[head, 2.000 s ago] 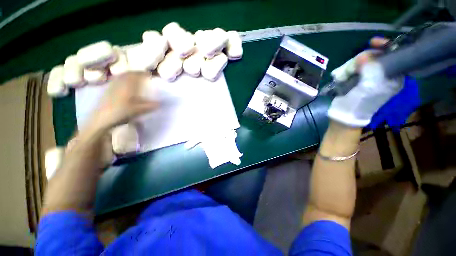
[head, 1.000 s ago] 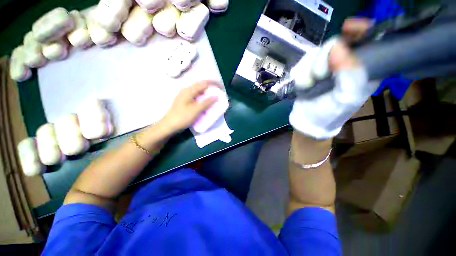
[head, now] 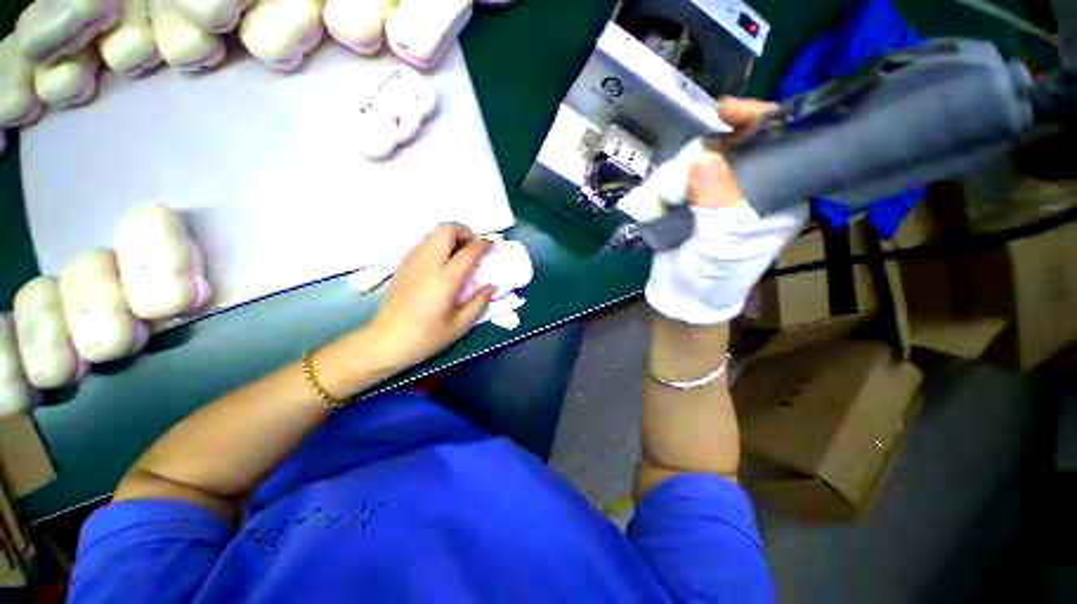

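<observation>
My left hand [head: 435, 295], bare, holds a white-pink plastic housing [head: 506, 267] down on a ragged white cloth [head: 508, 309] at the bench edge. My right hand [head: 716, 224], in a white glove with bare fingertips, grips the thick grey electric screwdriver [head: 874, 130]. The screwdriver points left, its front end beside the screw feeder [head: 644, 89]; its bit tip cannot be made out. Another flat white-pink housing [head: 395, 112] with small red marks lies on the mat's upper right part.
Cream housing units stand in a row [head: 100, 309] at the lower left and a pile [head: 284, 30] along the far side of the white mat [head: 260, 165]. Blue cloth [head: 868, 212] lies behind the screwdriver. Cardboard cartons [head: 815, 413] are on the floor at right.
The view has shifted, so the mat and units sit further left. My left hand still holds the housing on the cloth, nearer the bench edge. My right hand still grips the screwdriver near the feeder.
</observation>
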